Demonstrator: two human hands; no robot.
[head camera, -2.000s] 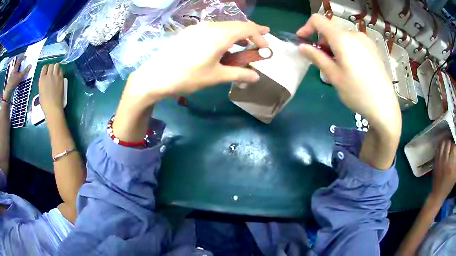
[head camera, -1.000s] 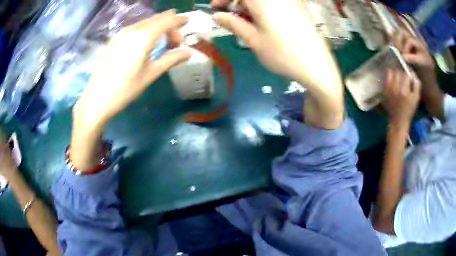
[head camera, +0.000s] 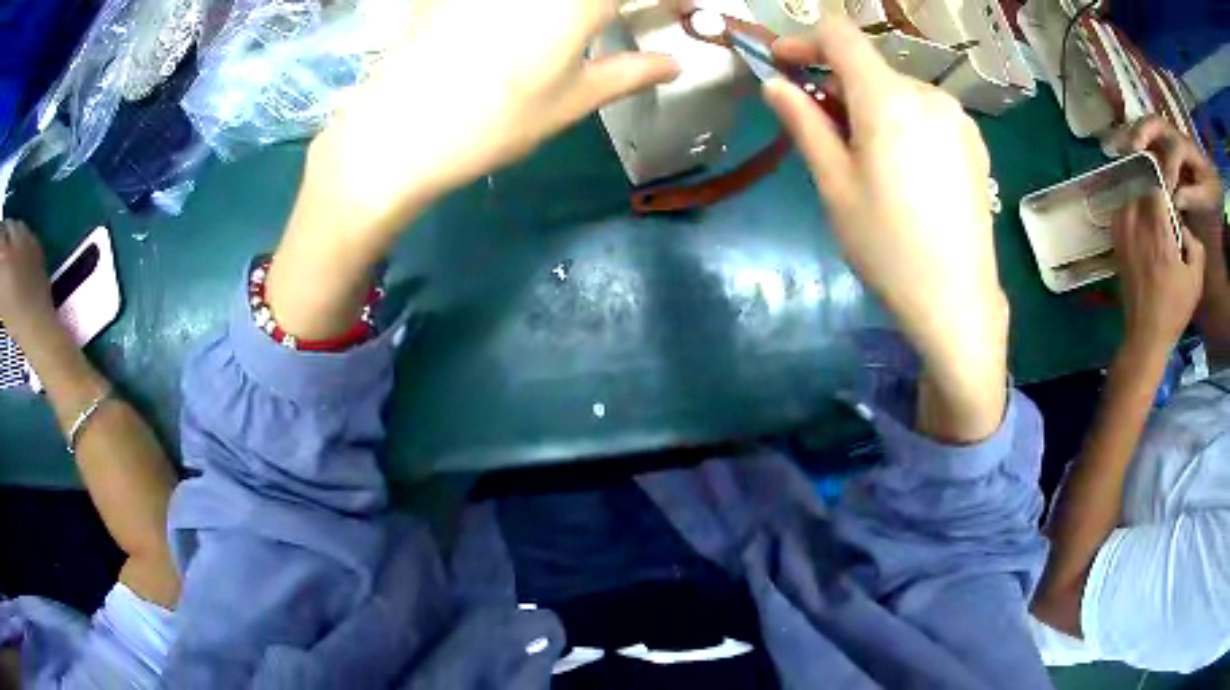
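Observation:
My left hand (head camera: 472, 108) holds a cream housing (head camera: 668, 119) at the top centre, its fingertips on the housing's upper left side. A brown strap (head camera: 715, 185) hangs from the housing and curves below it to the right, its lower end free. A white disc (head camera: 707, 23) shows at the strap near the housing's top. My right hand (head camera: 897, 202) is shut on small red-handled pliers (head camera: 820, 95), whose thin metal jaws point at the strap near the disc. The top of my left hand is cut off by the frame edge.
Clear plastic bags (head camera: 270, 68) lie upper left. Strapped cream housings (head camera: 944, 54) stand upper right. At right, a neighbour's hands hold a cream housing (head camera: 1066, 243). At left, a neighbour's arm lies by a pale panel (head camera: 92, 290). A tiny white piece (head camera: 599, 409) lies near the bench edge.
The housing has turned, and its open side no longer faces me. The strap now hangs loose below it. The view has shifted, and the right neighbour now holds up a housing.

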